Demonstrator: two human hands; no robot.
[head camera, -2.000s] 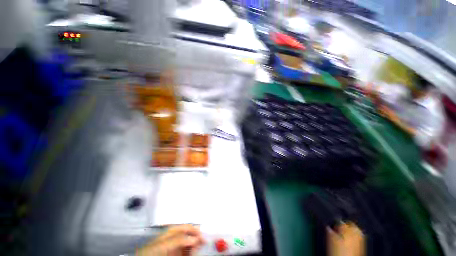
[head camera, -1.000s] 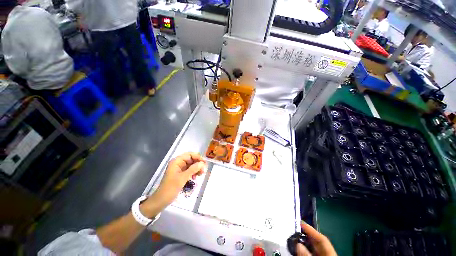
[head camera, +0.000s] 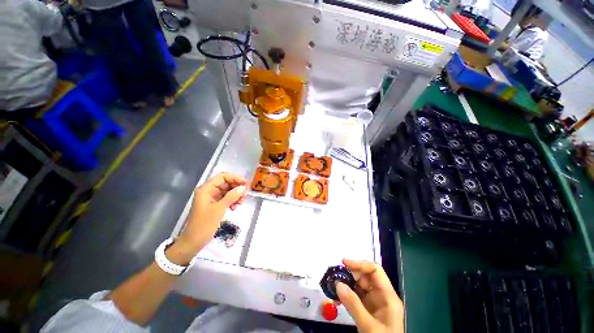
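My right hand (head camera: 368, 296) holds a round black part (head camera: 337, 282) in its fingertips above the front edge of the machine table. My left hand (head camera: 218, 201) is left of the orange-brown fixture nests (head camera: 270, 181), its thumb and fingertips close together; whether a tiny piece is between them cannot be told. A small dark cluster of loose parts (head camera: 226, 232) lies below my left hand on the white table (head camera: 218, 257). The orange machine head (head camera: 274, 120) stands over the rear left nest.
Stacked black blister trays (head camera: 482, 188) stand on the green bench at right, with another black tray (head camera: 514, 302) nearer. A red stop button (head camera: 330, 311) is on the front edge. A silvery tool (head camera: 347, 156) lies behind the nests. Co-workers (head camera: 124, 45) stand at upper left.
My right hand has come left and up with the black part, over the table's front edge. My left hand has moved slightly left and up in the picture. The view has shifted.
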